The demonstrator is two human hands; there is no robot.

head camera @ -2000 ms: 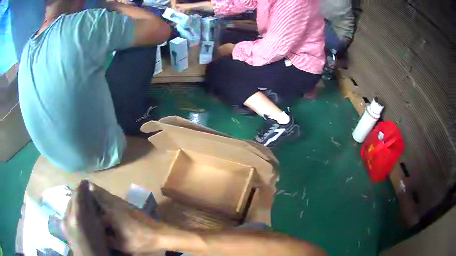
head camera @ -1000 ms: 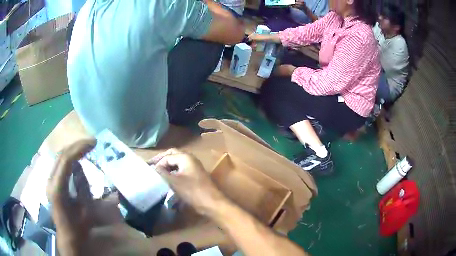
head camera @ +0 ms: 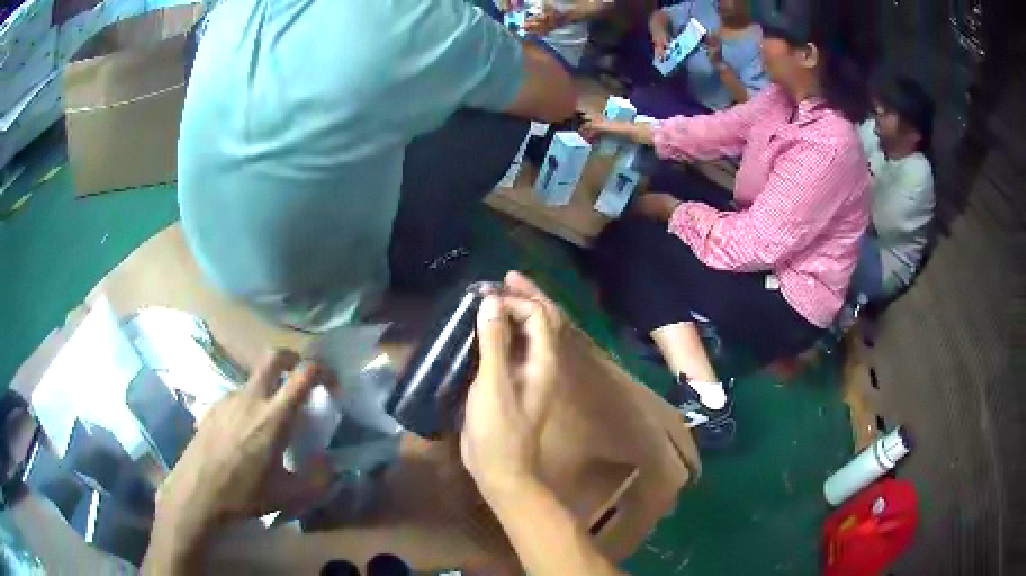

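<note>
My right hand (head camera: 512, 377) holds a glossy dark cylinder (head camera: 439, 366) tilted in front of me, above the open brown carton. My left hand (head camera: 242, 444) is to its left, fingers bent, beside a blurred pale carton or wrapping (head camera: 354, 388); blur hides whether it grips it. White sheets or bags (head camera: 96, 377) and dark items lie on the brown cardboard sheet (head camera: 129, 270) at the left. Round dark ends of tubes (head camera: 388, 566) show at the bottom edge.
A person in a teal shirt (head camera: 326, 146) sits just ahead, with a large brown box (head camera: 124, 124) behind. Other people sit around upright cartons (head camera: 563, 169). A white bottle (head camera: 866, 467) and red bag (head camera: 872, 529) lie at right on the green floor (head camera: 765, 450).
The pale printed carton is no longer clearly seen between my hands. My right hand has risen and now holds the dark cylinder. My left hand has moved right and lower. The view has shifted slightly.
</note>
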